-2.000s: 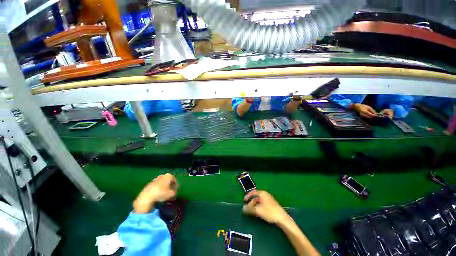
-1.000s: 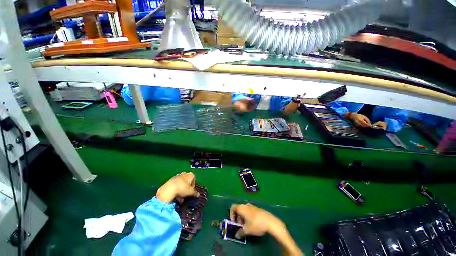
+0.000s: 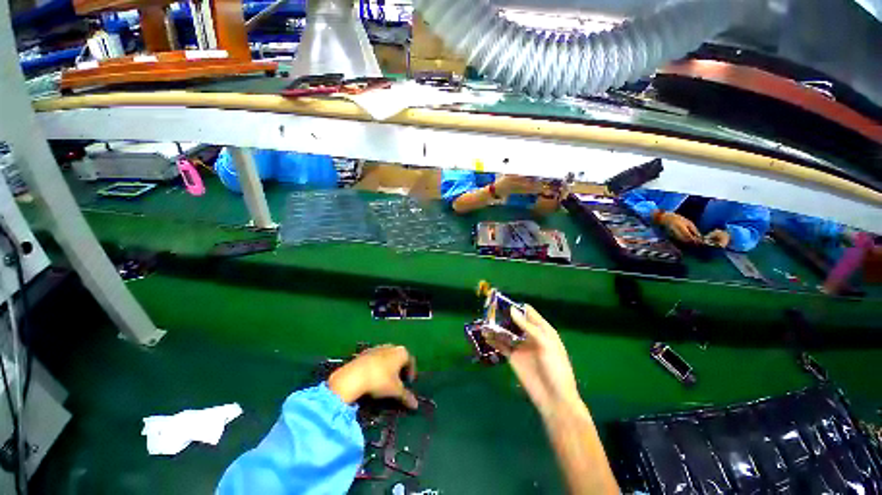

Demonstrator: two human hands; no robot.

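Observation:
My right hand [image 3: 530,350] holds an LCD screen module [image 3: 503,315] by its edge, raised in front of me, with its orange-yellow flex cable pointing up. A handset [image 3: 483,342] lies on the green belt just behind and below it, partly covered by my hand. My left hand [image 3: 382,375] is over several dark red-black phone housings [image 3: 411,440] on the bench; its fingers are bent down and I cannot tell if they grip one. The housings beneath are partly hidden by the hand and blue sleeve.
A black blister tray [image 3: 764,445] lies at lower right. A white cloth [image 3: 191,428] lies at left. Handsets [image 3: 672,363] and a dark flat part [image 3: 401,304] lie on the belt. A white-framed shelf [image 3: 319,141] spans above. People in blue sleeves work across the belt.
My right hand has lifted the screen module off the bench and moved it up and right to the belt. My left hand has moved slightly right and down; the housings beneath now lie spread out.

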